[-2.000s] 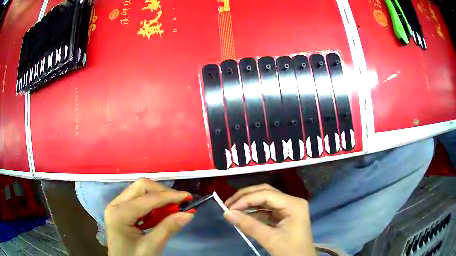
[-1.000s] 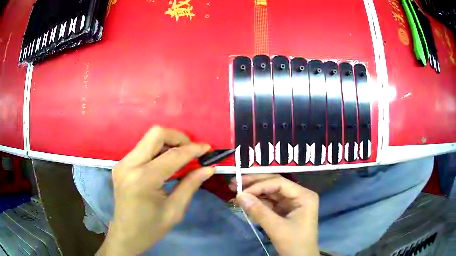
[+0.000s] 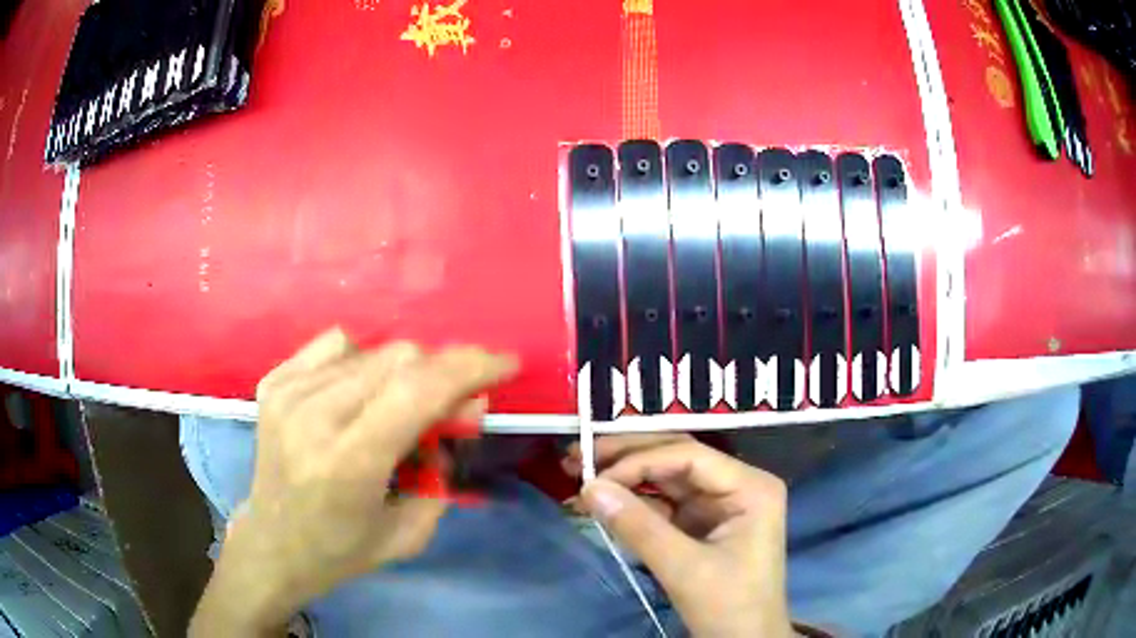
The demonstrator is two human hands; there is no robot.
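Several black strip parts lie side by side on the red table, with white tape pieces at their near ends. My right hand pinches the white tape below the leftmost strip; the tape's far end touches that strip's near left corner. The tape's tail runs down between my legs. My left hand is blurred, left of the strips at the table edge, and holds the red-handled snips. The snips' blades are too blurred to make out.
Stacked black parts with white-marked near ends lie at the far left. A green and black tool lies at the far right beside loose black pieces. The table's white edge crosses above my jeans. A grey slotted tray shows at lower right.
The tape has moved from over my lap up to the leftmost strip's end. My left hand brought the snips up beside it, then drew them back left and down. The view has shifted.
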